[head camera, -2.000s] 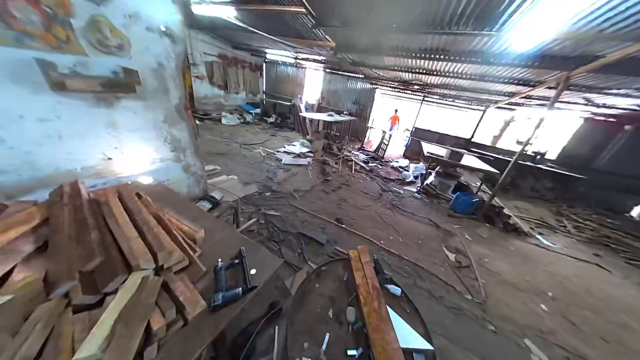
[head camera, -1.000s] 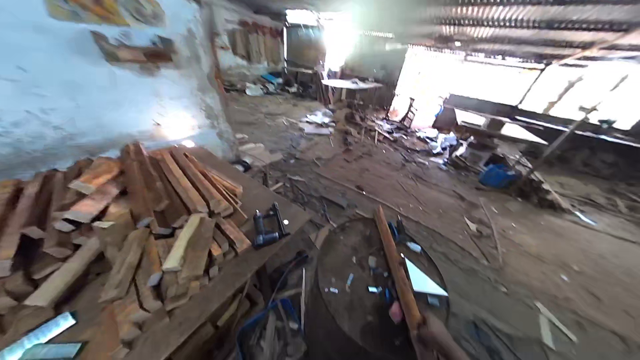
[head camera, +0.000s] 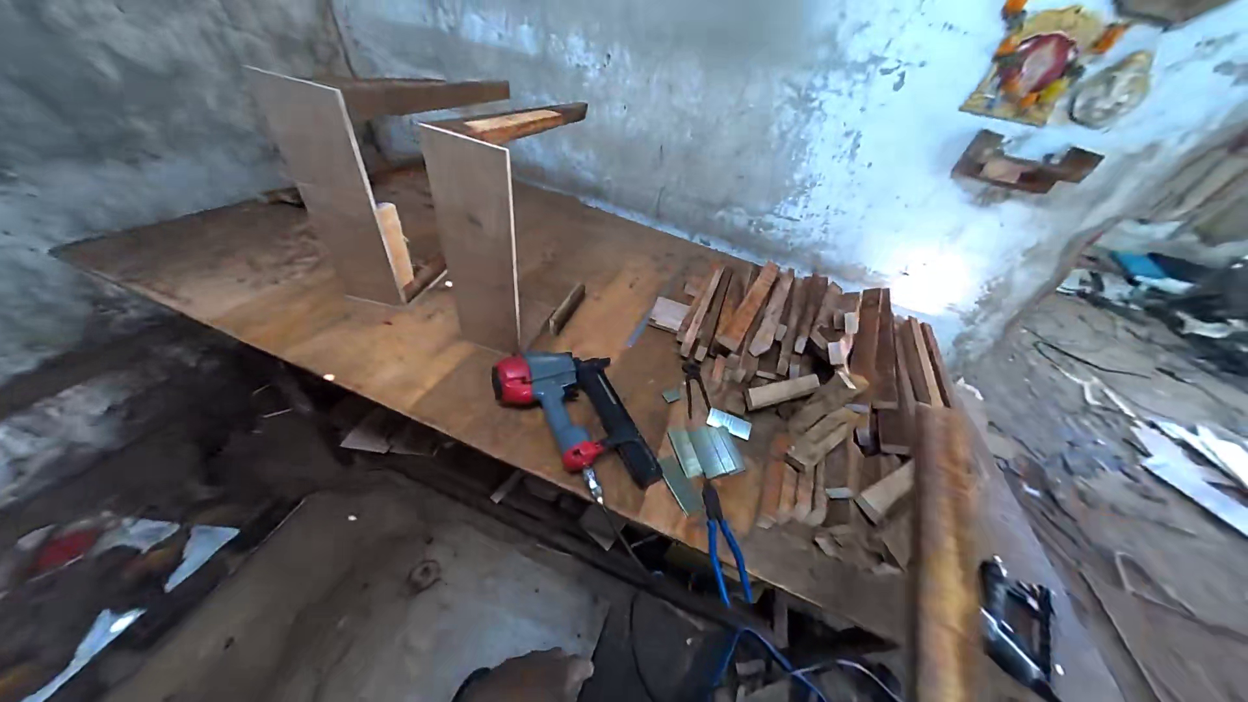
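Observation:
A long reddish-brown wooden batten (head camera: 941, 556) rises upright and close at the lower right, its lower end cut off by the frame; no hand shows on it. Neither my left hand nor my right hand can be made out. A brown rounded shape (head camera: 531, 675) at the bottom edge is too unclear to name. On the wooden bench lie a red and grey pneumatic nailer (head camera: 561, 400), strips of metal-coloured staples or nails (head camera: 707, 451), blue-handled pliers (head camera: 723, 546) and dark pincers (head camera: 694, 388). A black nail gun or stapler (head camera: 1016, 624) lies right of the batten.
Many short wood offcuts (head camera: 780, 312) are heaped against the wall. Two upright panels (head camera: 473, 234) (head camera: 327, 185) with battens fixed at their tops stand on the bench (head camera: 263, 302). A blue hose (head camera: 756, 639) hangs below the front edge. Scraps litter the floor (head camera: 1092, 546) at right.
The view has swung far left onto the bench. A hand showed at the lower end of a batten one second ago; no hand shows on the batten now.

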